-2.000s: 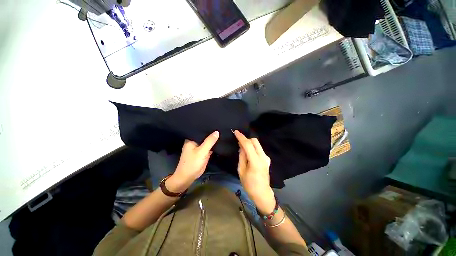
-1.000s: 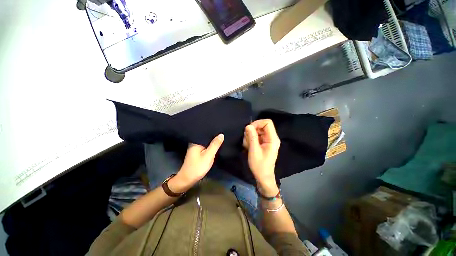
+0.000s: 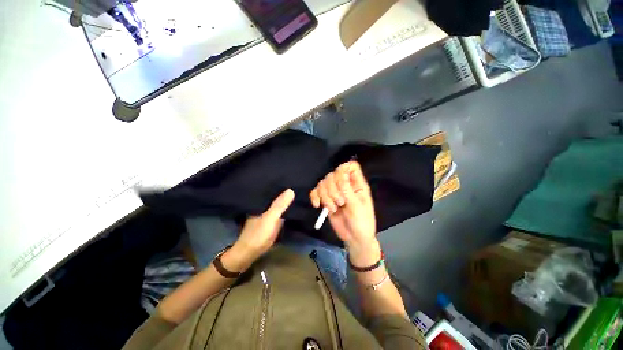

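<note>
The black garment (image 3: 273,167) lies across my lap, one end against the table's front edge, the other hanging right. My left hand (image 3: 263,222) holds the cloth, thumb on top and fingers partly hidden in it. My right hand (image 3: 347,198) is raised over the cloth with curled fingers. A small white stick-like tool (image 3: 322,218) sticks out below its fingers; its other end is hidden in the hand.
The white table (image 3: 61,157) carries a sewing machine bed (image 3: 177,41), a phone (image 3: 283,24) and a tan strip (image 3: 362,19). A white basket (image 3: 486,68) holds cloth at upper right. A carton (image 3: 502,273) and green cloth (image 3: 570,191) lie right.
My right hand has turned and curled, and the white tool now shows below it. The garment's left end has dropped lower along the table edge. The view has shifted slightly.
</note>
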